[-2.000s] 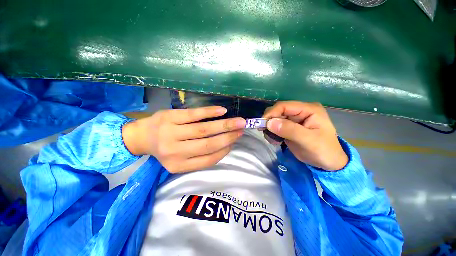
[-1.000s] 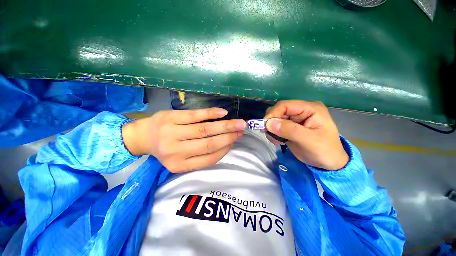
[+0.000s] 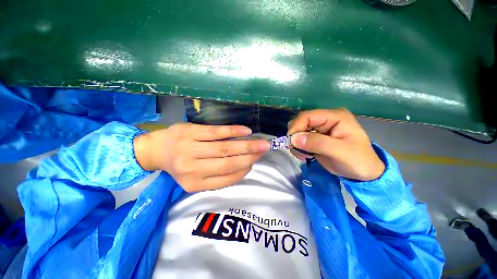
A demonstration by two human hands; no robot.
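Observation:
A small flat strip (image 3: pixel 280 143), purple-blue and white, perhaps a circuit board, lies between my two hands above my lap. My right hand (image 3: pixel 336 144) pinches its right end between thumb and index finger. My left hand (image 3: pixel 204 155) holds its left end at the fingertips, with the other fingers stretched out; its thumb is hidden. A dark lump (image 3: pixel 303 152) shows partly under my right thumb, mostly hidden by the fingers. Any tinier parts are too small to tell.
The glossy green bench mat (image 3: pixel 218 54) has its near edge just beyond my hands. A round dish (image 3: pixel 397 1) and a shiny bag (image 3: pixel 464 6) are cut off at the top right. Blue cloth (image 3: pixel 76 114) lies at left. A person's legs and shoe (image 3: pixel 460 223) show at lower right.
The strip has tilted and moved slightly down, with my left fingertips lower. Less of the dark lump shows. A person's legs and feet have come into view at the lower right.

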